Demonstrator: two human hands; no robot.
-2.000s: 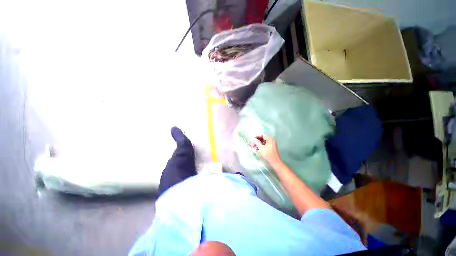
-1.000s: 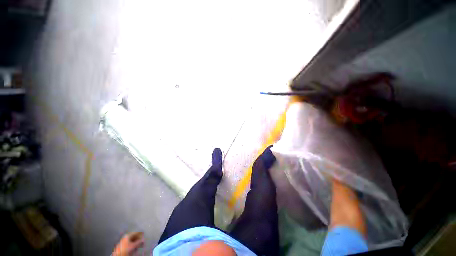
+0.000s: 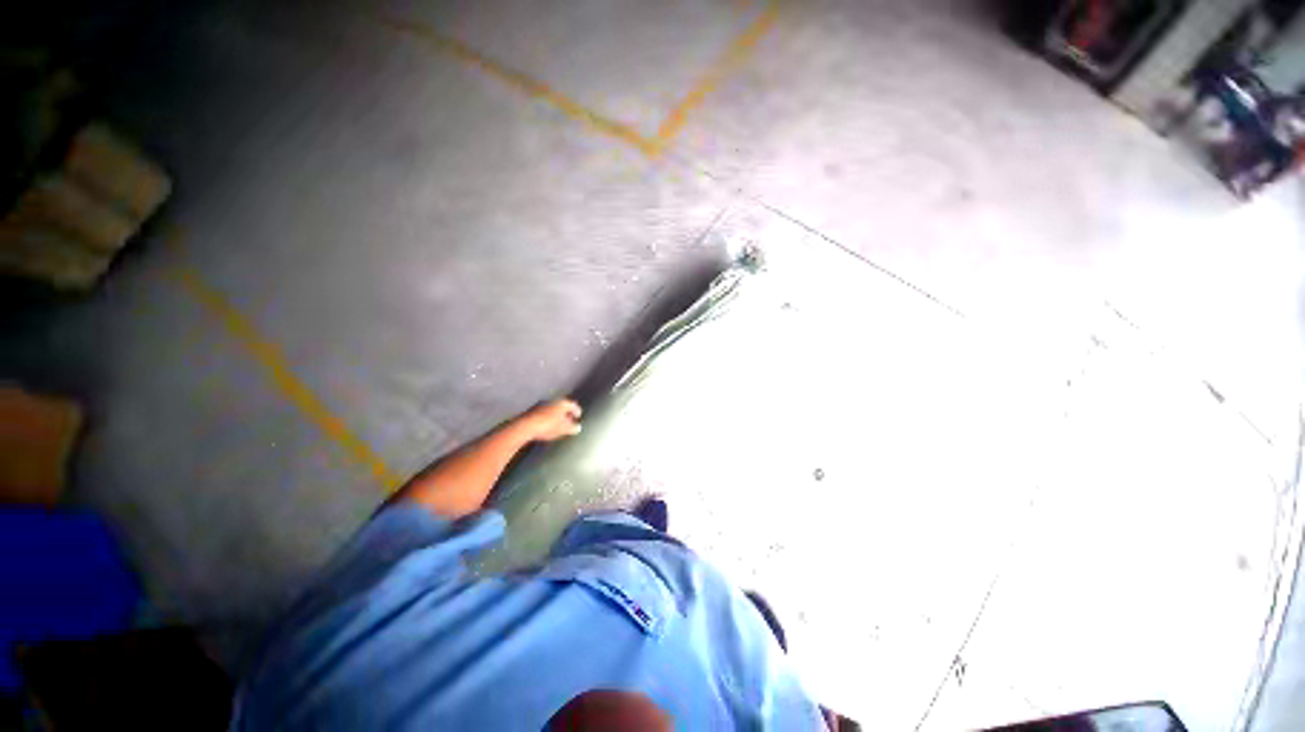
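Observation:
My left hand (image 3: 555, 419) is low at the left edge of a long pale green, shiny bundle (image 3: 630, 403), perhaps plastic-wrapped, that lies on the floor. The fingers look curled, but blur and glare hide whether they grip it. The bundle narrows toward a crumpled far end, and its right side fades into glare. My right hand is out of the picture.
The grey floor (image 3: 472, 229) has yellow lines. A tan box-like object (image 3: 86, 208), an orange-brown object (image 3: 36, 443) and a blue object (image 3: 65, 579) stand at left. Dark items (image 3: 1109, 36) are at the upper right. A dark flat object (image 3: 1102, 719) shows at the bottom right.
The view has swung left, away from the clear plastic bag where my right hand was. My left hand has moved from above the floor to the green bundle. My right hand has left the picture.

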